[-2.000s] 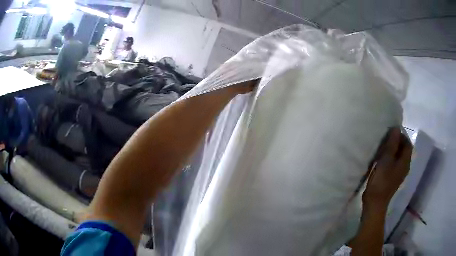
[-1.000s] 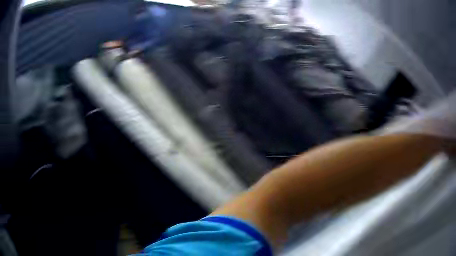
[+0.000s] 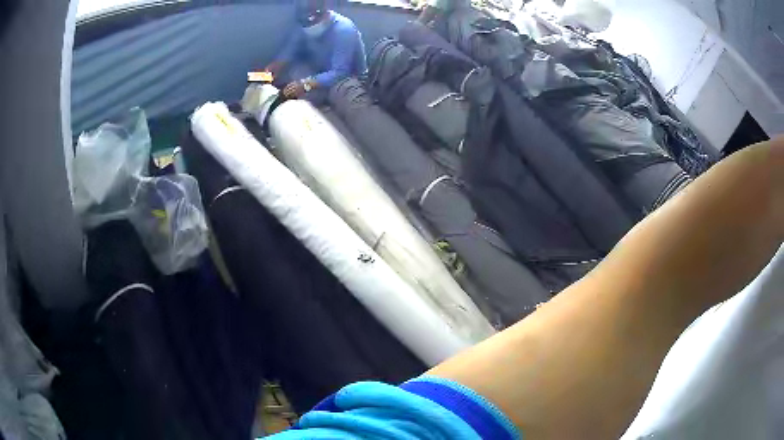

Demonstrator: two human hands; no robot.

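The large white fabric roll [image 3: 731, 369] is cut off at the right edge, close to me. My left forearm, in a blue sleeve, reaches across the lower right toward it. My left hand is past the right edge and out of the picture. My right hand is also out of the picture. A white roll [image 3: 301, 219] with black marks lies slanting on the pile, beside a cream wrapped roll [image 3: 361, 193].
Dark rolls [image 3: 284, 275] with pale ties lie left of the white roll, and grey rolls [image 3: 395, 159] lie right of the cream one. Crumpled clear plastic [image 3: 168, 219] is at left. A masked person in blue [image 3: 331, 56] holds something at the far roll ends.
The view has turned left and down from the large roll to the rolls lying below. The large roll and both hands have left the middle of view; the picture is sharper than one second ago.
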